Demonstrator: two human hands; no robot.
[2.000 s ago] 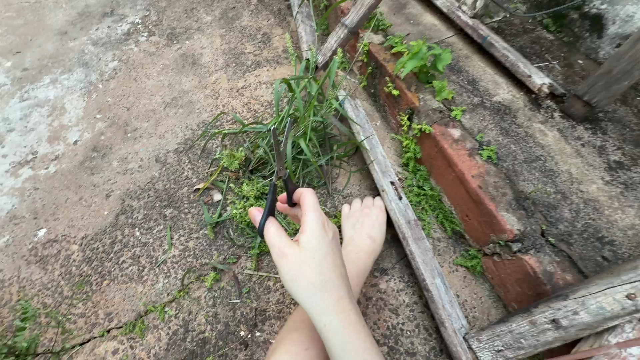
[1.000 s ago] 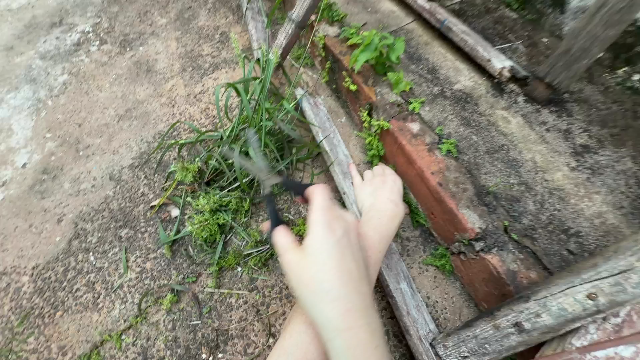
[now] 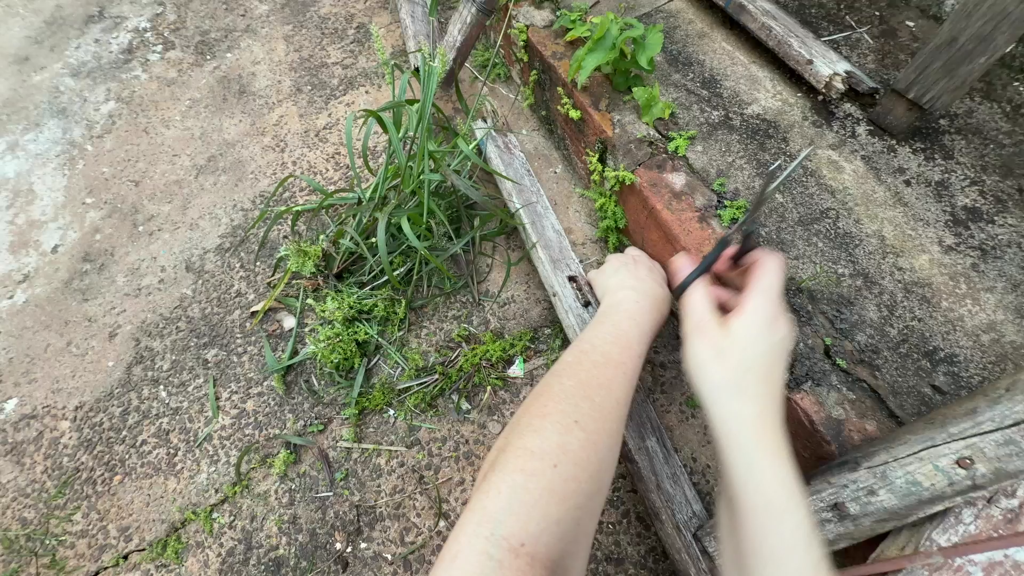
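Note:
My right hand [image 3: 736, 316] holds scissors with black handles [image 3: 716, 256], their metal blades pointing up and right over the concrete. Just to its left, my left hand [image 3: 634, 284] reaches down between a weathered wooden board [image 3: 538, 216] and the red brick edging [image 3: 668, 212]. Its fingertips are hidden, so whether it grips anything cannot be told. Small leafy weeds [image 3: 608, 200] grow on the brick just beyond it. Left of the board lies a heap of long green grass [image 3: 408, 200], with low, fine-leaved weeds [image 3: 344, 328] at its near side.
A wooden rail [image 3: 920, 464] with a rusty nail head crosses the lower right. Another broken beam [image 3: 800, 48] and a wooden post [image 3: 952, 64] stand at the upper right. A broad-leaved plant [image 3: 616, 48] grows on the brick edging. Rough paving [image 3: 160, 320] spreads at left.
My right hand has moved right with the scissors, from over the grass to beside the brick. My left hand has also moved right, across the board, and the arms no longer cross.

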